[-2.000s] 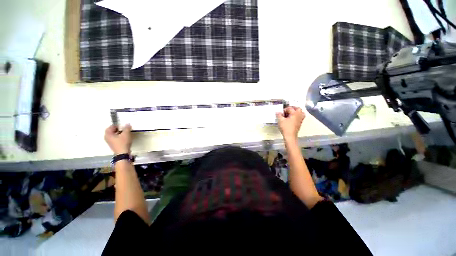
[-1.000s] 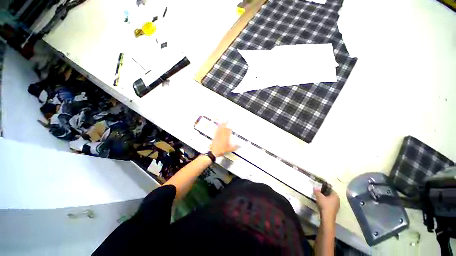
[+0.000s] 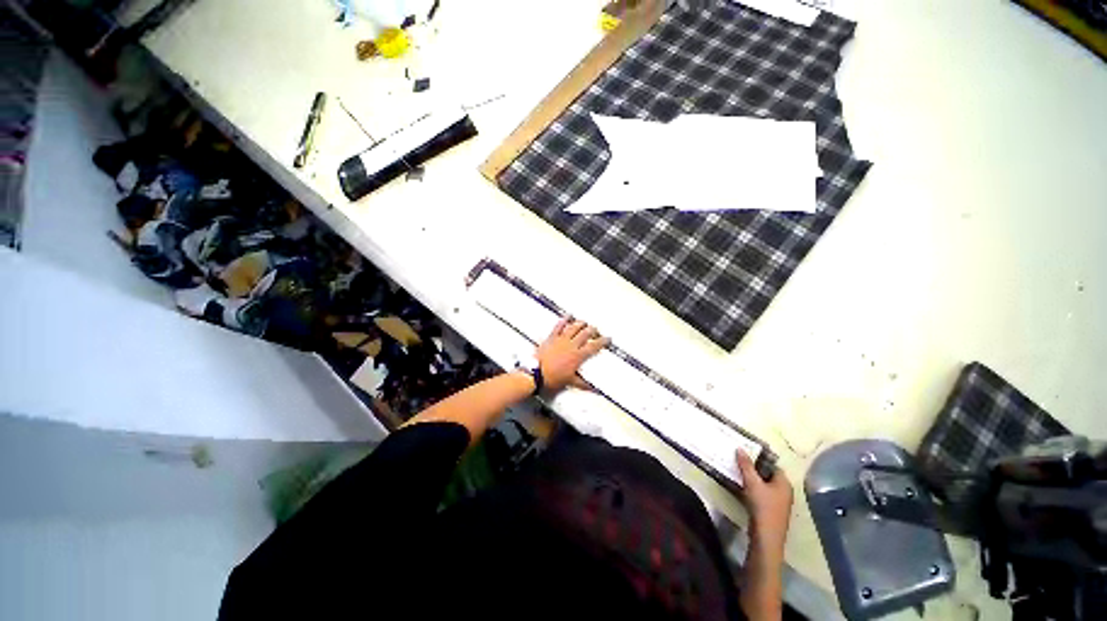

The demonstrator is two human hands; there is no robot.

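Observation:
A long white strip pattern (image 3: 662,404) lies on a narrow stack of dark plaid strips (image 3: 524,286), slanting along the table's near edge. The plaid shows along its long sides and at both ends. My left hand (image 3: 568,354) lies across the middle of the strip, fingers at its far edge and thumb at the near side. My right hand (image 3: 765,488) grips its right end, thumb on top; the fingers beneath are hidden.
The grey cutter base plate (image 3: 879,529) stands right of my right hand, beside a small plaid stack (image 3: 986,419). A large plaid block (image 3: 692,265) with a loose white pattern (image 3: 722,166) lies beyond the strip. A dark bundle (image 3: 410,155) and pen (image 3: 311,130) lie left.
The view has turned and shifted. My left hand has moved from the strip's left end to its middle and now curls across it. My right hand stays at the right end.

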